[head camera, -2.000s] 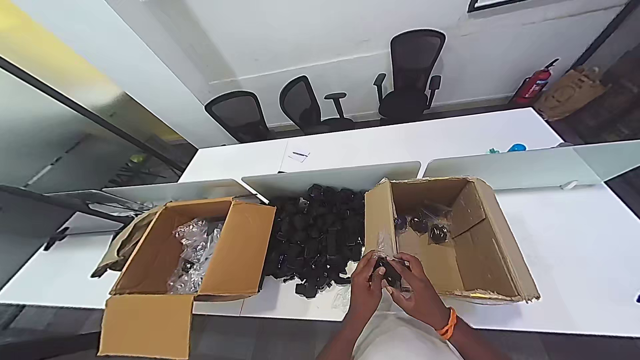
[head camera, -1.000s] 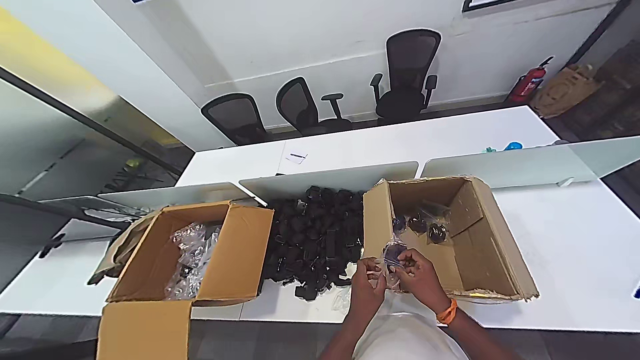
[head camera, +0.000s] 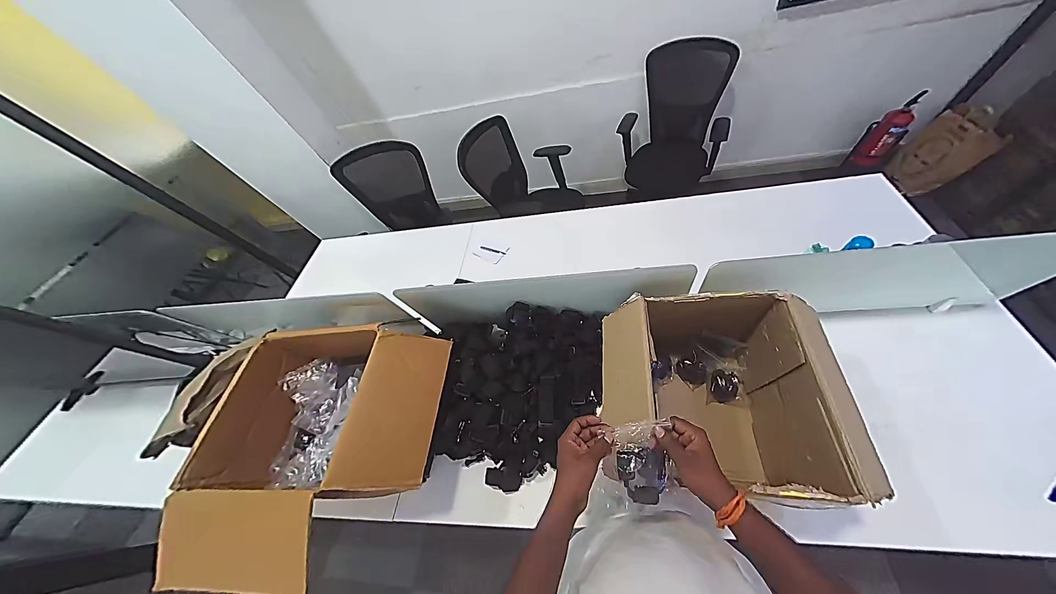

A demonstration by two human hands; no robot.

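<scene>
A clear plastic bag [head camera: 637,432] is stretched between my two hands, with a dark object [head camera: 643,474] inside its lower part; its exact kind cannot be told. My left hand [head camera: 584,450] pinches the bag's upper left corner, and my right hand [head camera: 693,454] pinches the upper right corner. Just left of my hands lies a large heap of small black items [head camera: 520,379] on the white table. Beyond my right hand, an open cardboard box [head camera: 825,404] holds several dark wrapped items [head camera: 724,384] on its bottom.
Another open cardboard box [head camera: 388,412], left of the heap, contains crumpled clear plastic bags [head camera: 318,412]. Low frosted partitions [head camera: 544,289] run behind the boxes. A second white table [head camera: 660,231] stands beyond, with black mesh chairs [head camera: 689,107] and a red fire extinguisher [head camera: 887,136] farther back.
Two seconds ago my hands were close together around a dark object. Now they are farther apart, holding the clear bag spread by its upper corners with the dark object hanging below.
</scene>
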